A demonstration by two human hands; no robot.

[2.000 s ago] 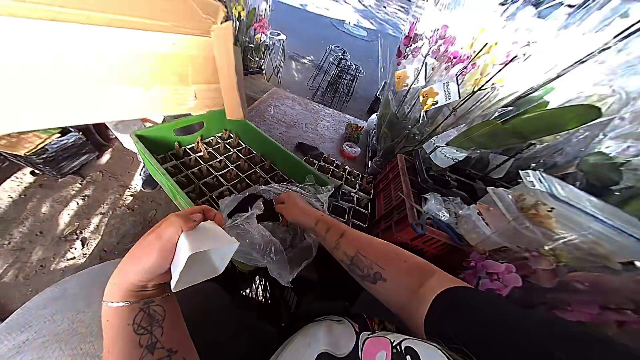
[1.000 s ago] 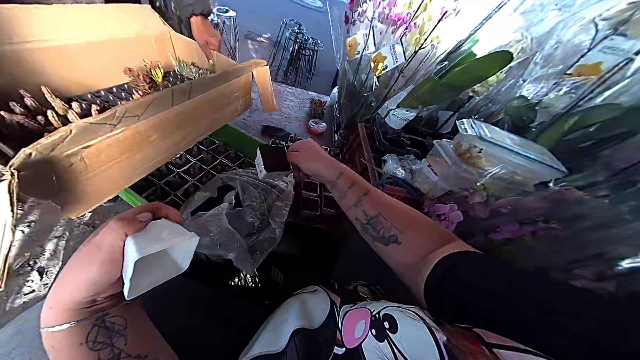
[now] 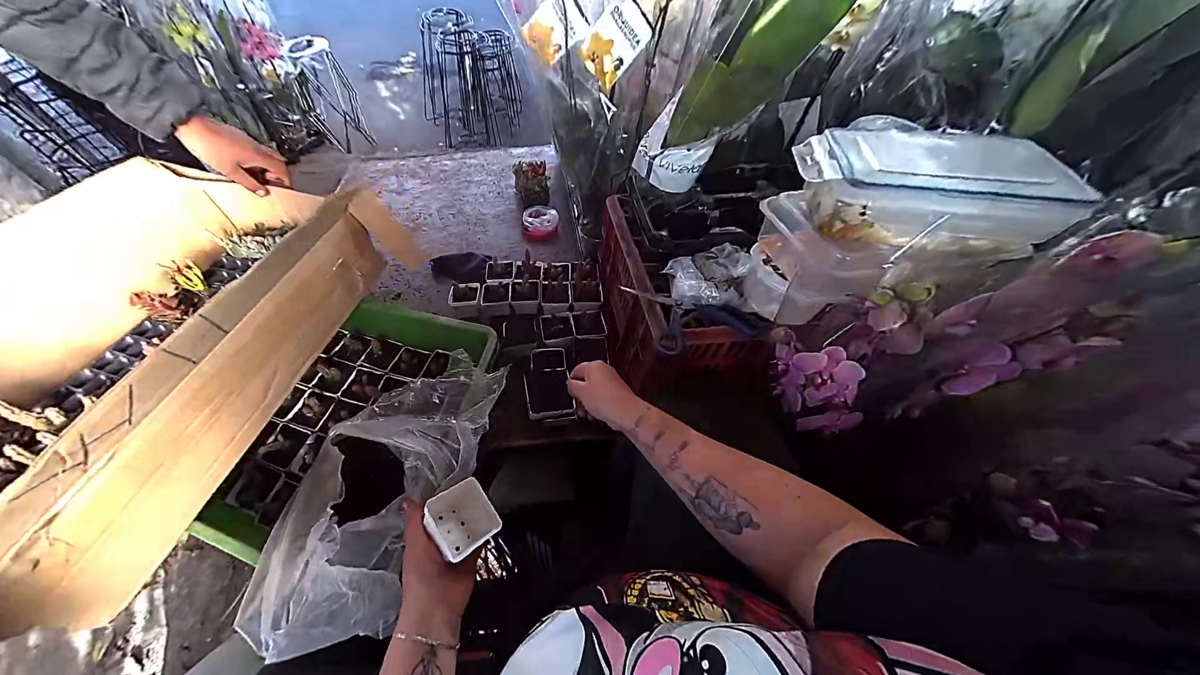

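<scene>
My left hand holds an empty white square plastic pot, its open top facing me and small holes showing in its base. Beside it lies a clear plastic bag with dark soil inside. My right hand is at the right side of a soil-filled square pot on the table; its fingertips touch the rim or grip it. Rows of small square pots stand just beyond, some with seedlings. The bag partly covers a green crate of potted small plants.
Another person's hand rests on a cardboard box of small plants, above the green crate. At right stand a red plastic crate, scissors, clear plastic tubs and wrapped orchids. A red-rimmed round container sits farther back.
The cardboard box has come over the green crate, with the other person's hand on it. My right hand has left the bag and is at a filled pot. My left hand still holds the white pot.
</scene>
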